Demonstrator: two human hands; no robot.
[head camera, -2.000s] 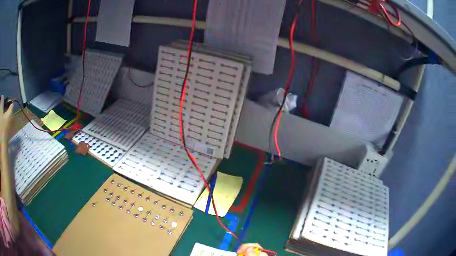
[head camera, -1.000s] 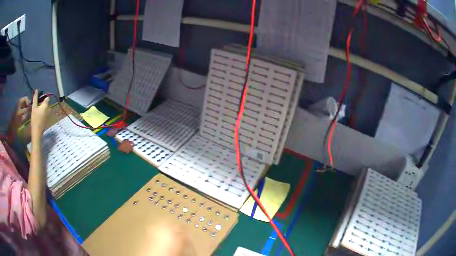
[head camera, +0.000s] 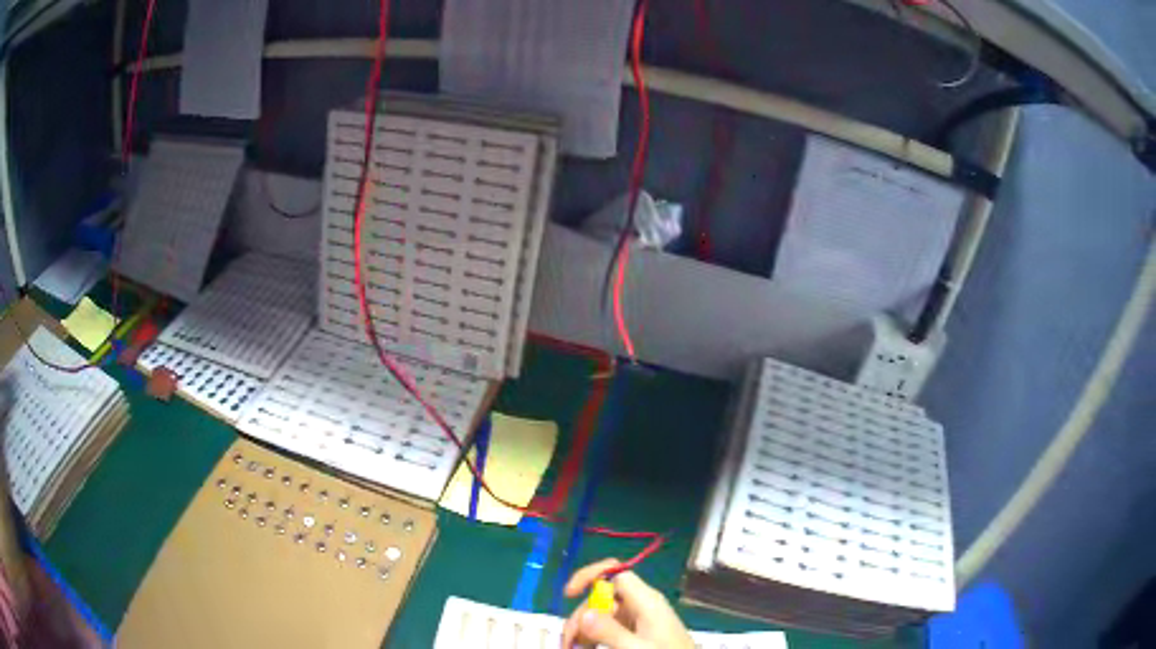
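Note:
My right hand (head camera: 630, 614) is at the bottom edge, partly cut off, its fingers closed on a yellow-handled wired tool (head camera: 602, 596) with a red lead (head camera: 609, 531). The tool's tip is hidden. The hand is over a white working card (head camera: 488, 625) with dark marks, cut off by the frame. The tan board (head camera: 270, 587) lies to its left, with rows of small metal parts (head camera: 308, 521) on its upper part. My left hand is not in view.
A thick card stack (head camera: 847, 494) stands at the right. Upright cards (head camera: 431, 241) lean at the back, with flat cards (head camera: 368, 408) before them. Yellow paper (head camera: 513, 463) lies right of these. Another card stack (head camera: 57, 425) and part of another person are at the left edge. Red wires hang down.
The blurred hand over the tan board one second ago is gone from there. A hand with the yellow tool now shows over the white card. The view has swung right, and the other person is mostly out.

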